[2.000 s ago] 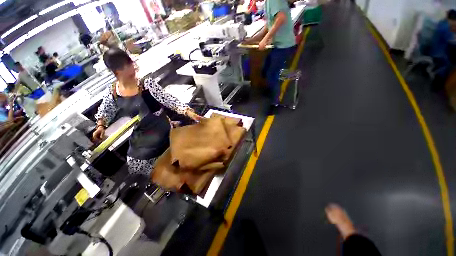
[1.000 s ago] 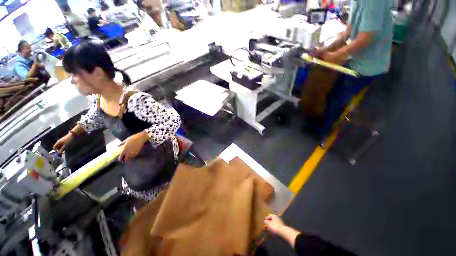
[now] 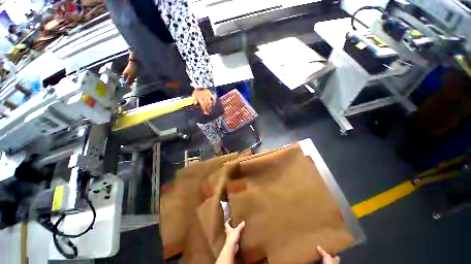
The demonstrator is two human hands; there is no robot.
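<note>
Brown floppy bag pieces (image 3: 289,201) lie in a loose stack in front of me, with a white board or table edge (image 3: 330,185) showing along their right side. My left hand (image 3: 235,234) is at the middle of the stack, thumb and fingers at the edge of a piece beside a fold; it seems to grip it. My right hand (image 3: 328,256) is at the lower right edge of the top piece, thumb on top, partly cut off by the frame's bottom; its fingers underneath are hidden.
A person (image 3: 204,98) stands beyond the stack, one hand on a yellow strip at a machine (image 3: 85,103) on the left. A stool with a reddish seat (image 3: 238,111), a white table (image 3: 289,62) and another machine table (image 3: 356,67) stand behind. A yellow floor line (image 3: 387,198) runs right.
I am closer to the brown stack, and the view has turned down and left. My left hand has come into view on the pieces. My right hand is now at the lower right edge.
</note>
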